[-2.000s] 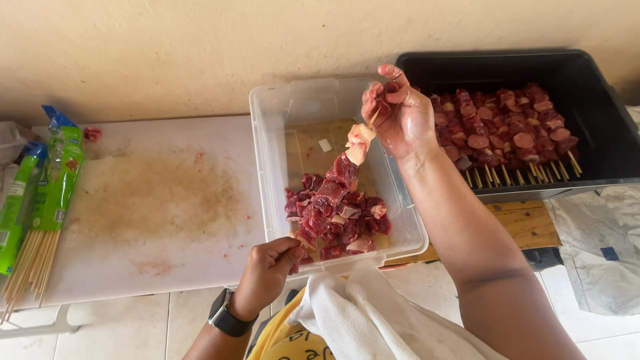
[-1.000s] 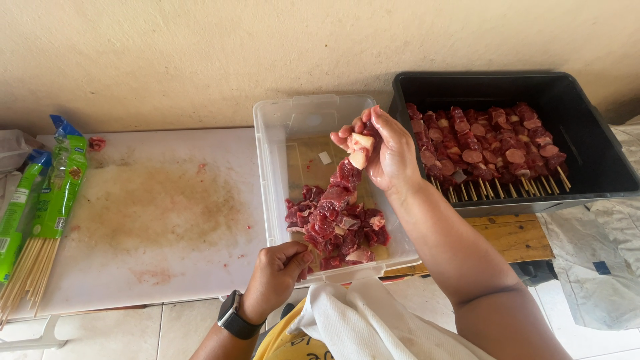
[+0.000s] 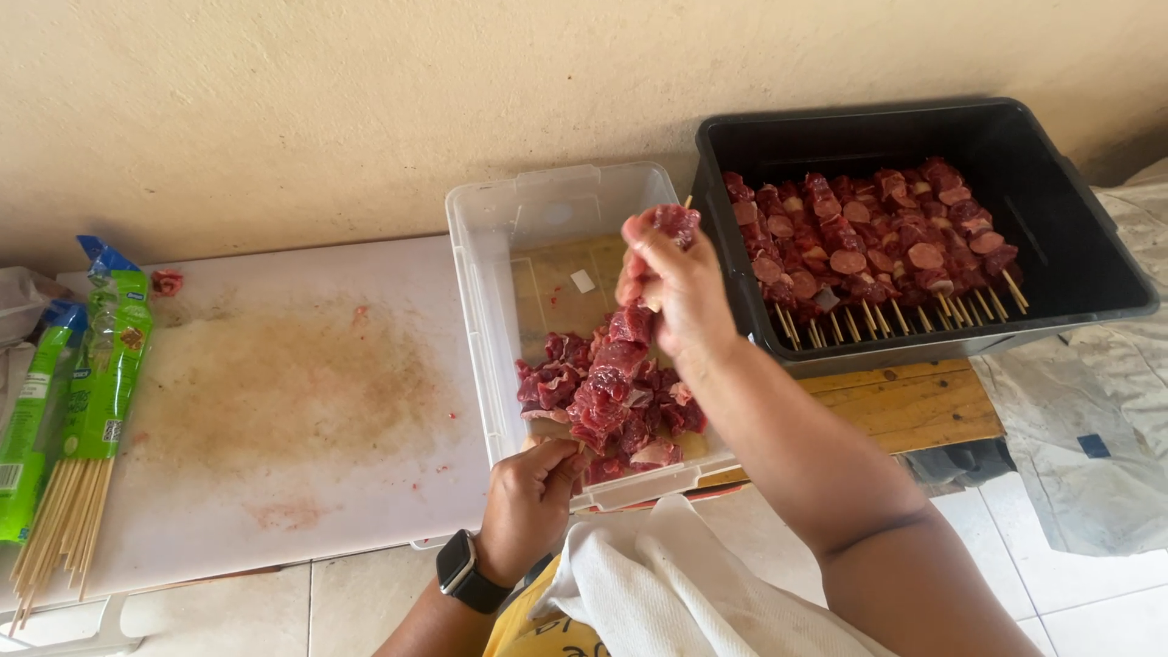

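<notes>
My left hand [image 3: 538,479] pinches the lower end of a wooden skewer at the near edge of the clear plastic tub [image 3: 474,319]. Raw red meat chunks are threaded along this meat skewer [image 3: 611,383], which slants up to the right. Around its upper part my right hand [image 3: 673,283] is closed, with a meat chunk at its top and the skewer's tip poking out above. Loose raw meat pieces [image 3: 552,379] lie in the tub beneath. To the right, a black plastic bin [image 3: 1077,228] holds several rows of loaded meat skewers [image 3: 849,237], some with round sausage slices.
A stained white cutting board [image 3: 365,511] extends left of the tub. On its left end lie green packets [image 3: 114,365] with bare wooden skewers [image 3: 68,520] sticking out. A meat scrap [image 3: 167,282] is near them. Behind stands a wall [image 3: 365,109]; a wooden bench [image 3: 899,406] supports the bin.
The pale chunk seen near the skewer's top earlier is now mostly hidden by my right hand, which has closed around it. The skewer's tip now shows above. My left hand stays at the lower end.
</notes>
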